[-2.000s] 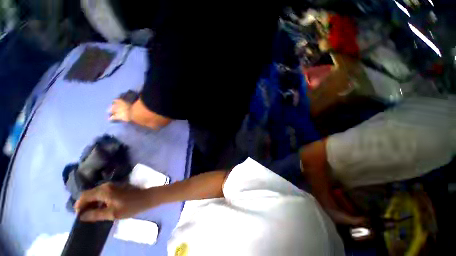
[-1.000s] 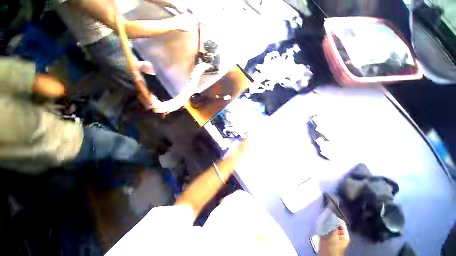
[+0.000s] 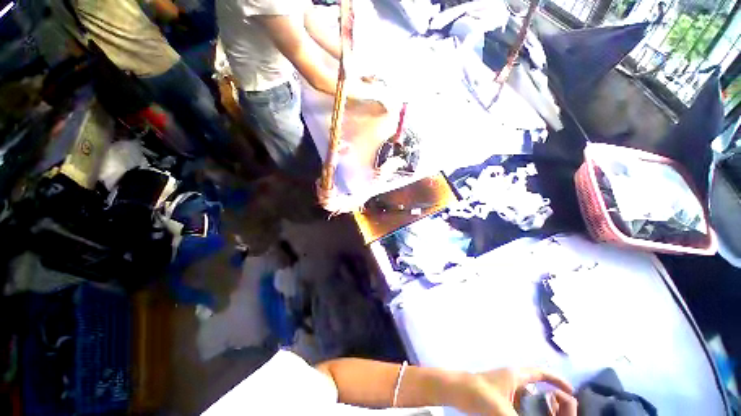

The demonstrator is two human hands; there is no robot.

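My left hand point(image 3: 496, 392), with a pale band at the wrist, is at the bottom edge, partly cut off. Its fingers are curled around a small grey piece point(image 3: 533, 401), only partly visible. Just right of the fingers, a heap of dark grey fabric pieces point(image 3: 613, 398) lies on the pale table and is cut off by the bottom edge. A smaller group of grey and white pieces point(image 3: 554, 313) lies farther up the table. My right hand is not in view.
A pink basket point(image 3: 595, 213) with white and grey pieces stands beyond the table point(image 3: 471, 313). White offcuts point(image 3: 508, 195) and an orange-brown board point(image 3: 406, 207) lie at its far left. A person stands near a hanging wrapped hose point(image 3: 335, 122). Dark bags and a blue crate point(image 3: 77, 345) are at left.
The view has swung to show more of the far tables and window. My left hand has moved from the table's left edge to beside the grey heap. My right hand has left the picture.
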